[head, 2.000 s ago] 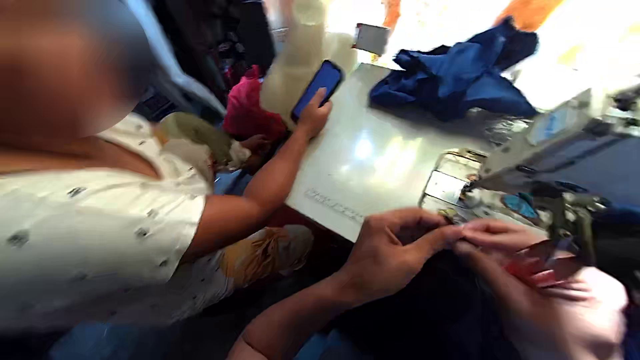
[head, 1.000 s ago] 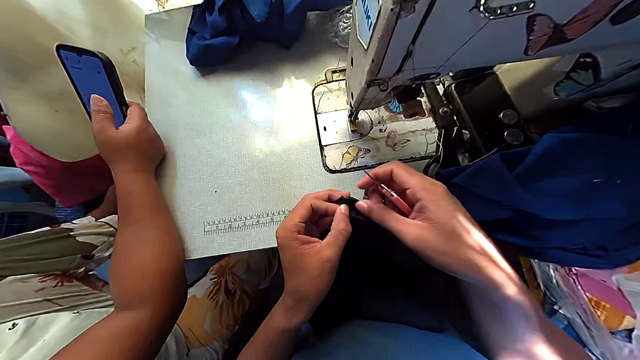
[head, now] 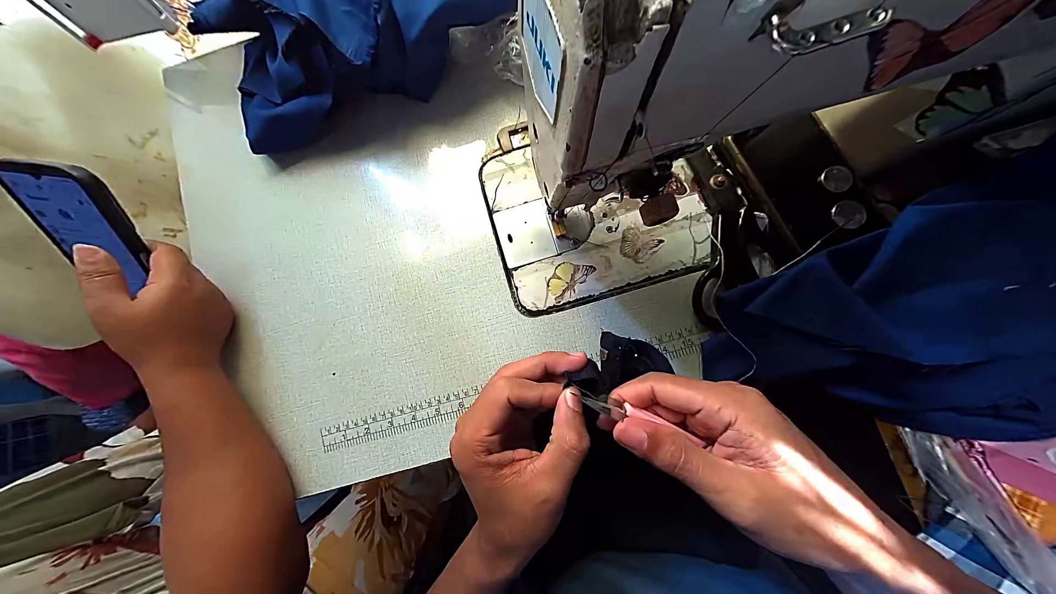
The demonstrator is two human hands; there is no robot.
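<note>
My left hand (head: 524, 445) pinches the edge of a dark fabric piece (head: 631, 359) between thumb and fingers, in front of the sewing machine. Close to its right, my right hand (head: 701, 437) grips a small pink-handled tool (head: 652, 417), perhaps a seam ripper, whose thin pointed end meets the cloth at my left thumb. The rest of the dark fabric hangs below both hands, over the lap. Behind them is the Juki sewing machine (head: 577, 91) with its needle plate (head: 528, 239) and butterfly stickers.
At left, another person's hand (head: 157, 313) holds a smartphone (head: 78, 219) over the table. Blue cloth (head: 305, 74) lies at the table's back, more blue cloth (head: 924, 305) at right. A printed ruler scale (head: 396, 421) runs along the front edge. Plastic-wrapped items (head: 982, 495) are at lower right.
The view has swung from the person at left toward the machine. The tool's thin tip, pointing up and away from the cloth one second ago, now lies at the cloth by my left thumb.
</note>
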